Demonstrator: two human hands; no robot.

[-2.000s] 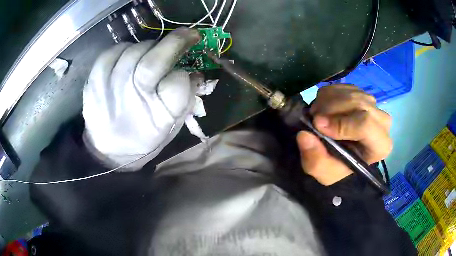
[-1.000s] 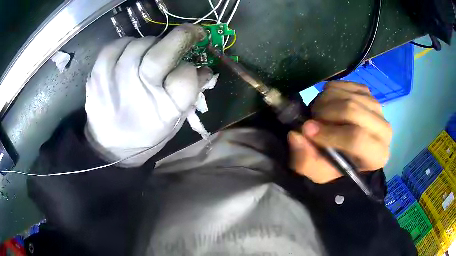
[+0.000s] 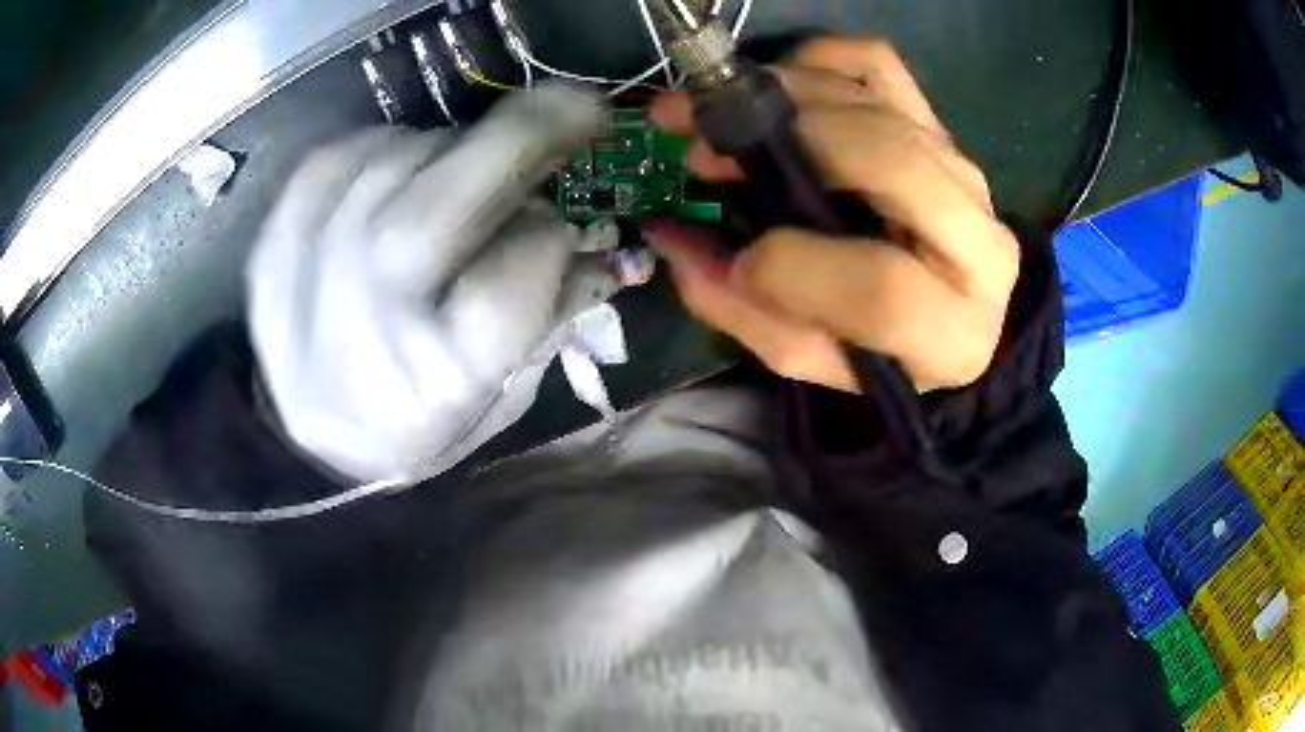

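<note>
A small green circuit board (image 3: 624,172) lies between my two hands, its dark parts facing up. My gloved left hand (image 3: 408,293) is at the board's left edge, blurred; whether its fingers grip the board is unclear. My bare right hand (image 3: 859,215) has fingertips at the board's right edge and also holds the soldering iron (image 3: 744,115), whose collar points up and whose tip is out of the picture. White lead wires (image 3: 601,79) run behind the board. A thin solder wire (image 3: 215,512) runs from the left edge to my glove.
A long bright lamp bar (image 3: 172,107) curves across the upper left, with several silver terminals (image 3: 432,75) beside it. Torn white scraps (image 3: 594,343) hang under my glove; another (image 3: 209,170) lies on the bench. A blue bin (image 3: 1138,272) and stacked crates (image 3: 1216,572) are at the right.
My right hand has moved up and left to the board, and the iron has swung upward off it. The board now shows more of its face. My gloved hand has shifted slightly.
</note>
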